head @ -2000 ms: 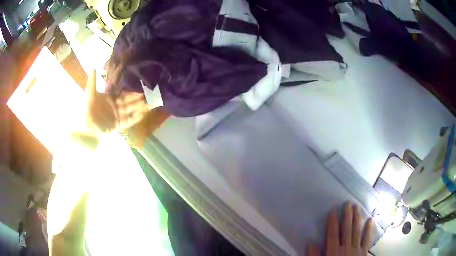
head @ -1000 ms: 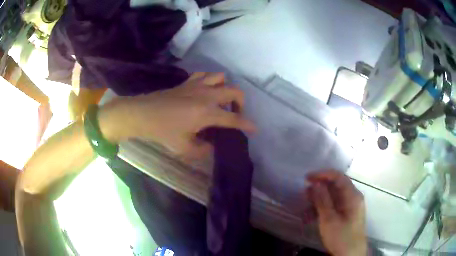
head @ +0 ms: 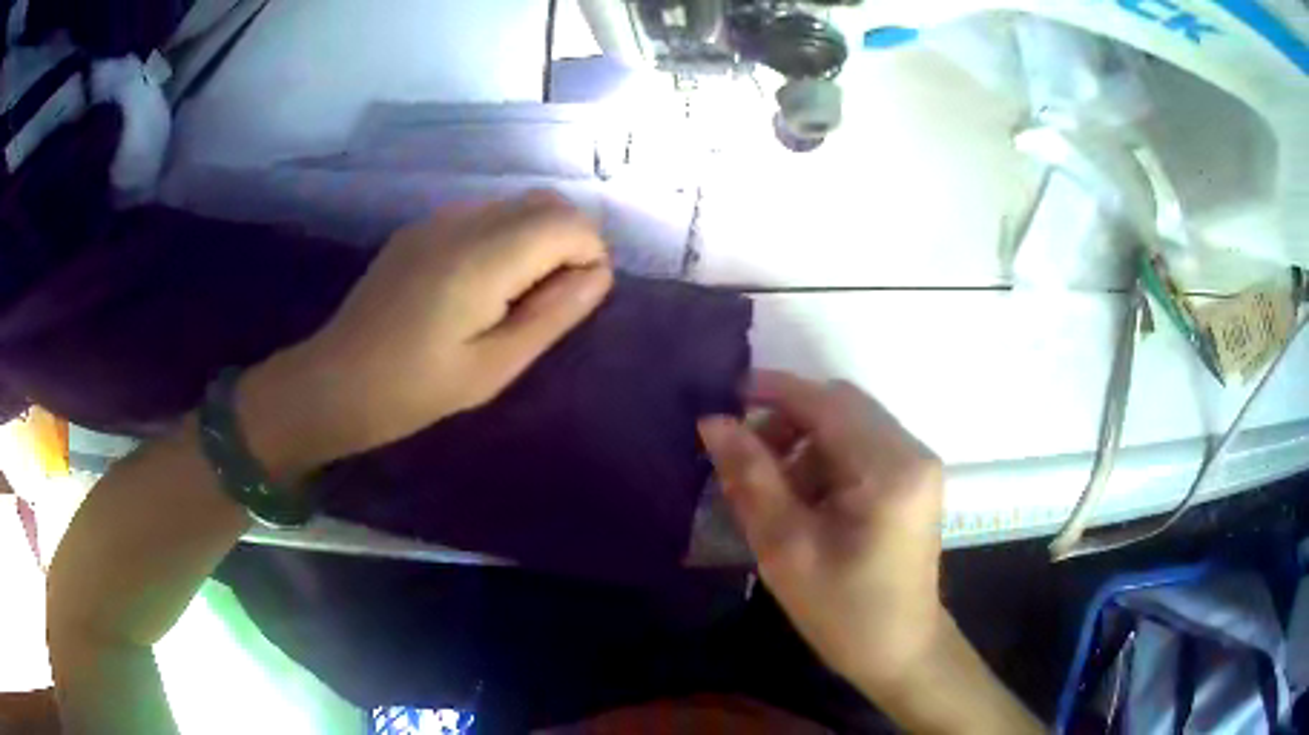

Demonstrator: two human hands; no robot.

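Observation:
A dark purple fabric panel (head: 574, 417) lies across the front of the table, its raw right end just in front of the machine. My left hand (head: 460, 309), with a dark wristband, rests on the panel with its fingers curled at the upper edge. My right hand (head: 833, 488) pinches the panel's right edge between thumb and fingers. A pale grey panel (head: 474, 180) lies behind the dark one, running toward the needle area. The presser foot area (head: 617, 144) is washed out by bright light.
The sewing machine head (head: 1148, 29) is at the top right. A tan paper tag (head: 1252, 328) and green snips (head: 1174, 299) lie at the right. A narrow tape (head: 1105, 445) hangs over the table edge. More dark garments (head: 65, 158) are piled at the left.
The view has swung right toward the machine. The dark panel has been brought over the pale one and spread out. My right hand has come onto its right edge.

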